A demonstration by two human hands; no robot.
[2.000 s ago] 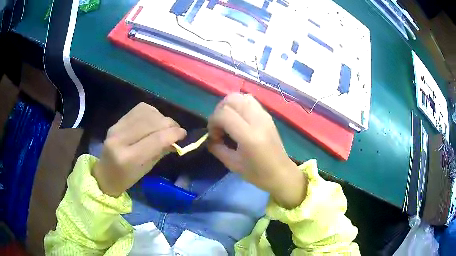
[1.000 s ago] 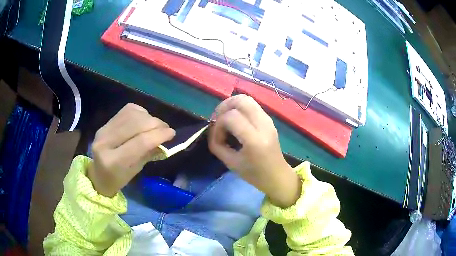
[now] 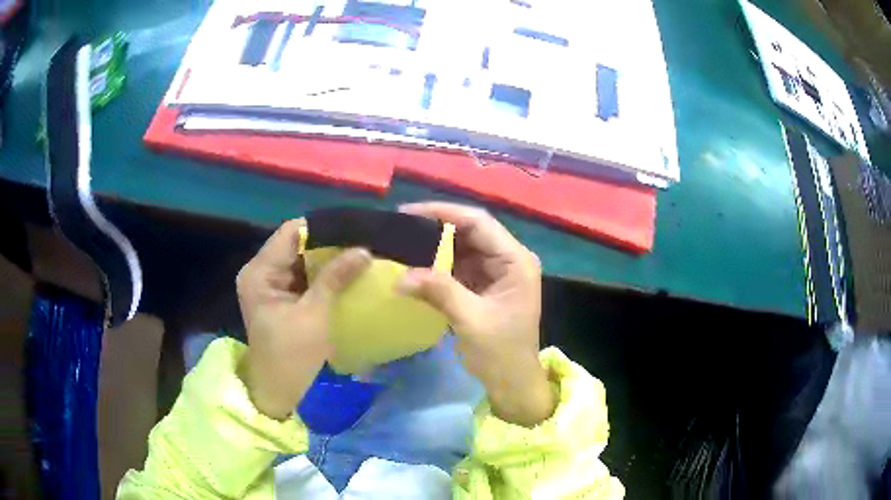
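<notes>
My left hand [image 3: 293, 303] and my right hand [image 3: 488, 298] hold a pale yellow sheet [image 3: 386, 317] between them, in front of my body. A wide black tape piece [image 3: 376, 234] lies across the top of the yellow sheet. Fingers of both hands press at its two ends. Beyond the hands, a white back plate [image 3: 449, 73] with dark cut-outs lies on red foam pads [image 3: 547, 207]. Thin red and dark leads [image 3: 293, 18] run over its upper left part. The hands do not touch the plate.
The green bench [image 3: 728, 225] holds a black strip [image 3: 66, 146] curling over its left edge, a green packet [image 3: 107, 68], a small white plate [image 3: 806, 83] and black strips [image 3: 819, 225] at right. Blue-wrapped bundles [image 3: 63, 381] stand lower left, clear plastic [image 3: 845, 420] lower right.
The narrow yellow strip between my fingertips is no longer seen; both hands now hold a yellow sheet with black tape. The view has turned, and the plate sits higher and further left.
</notes>
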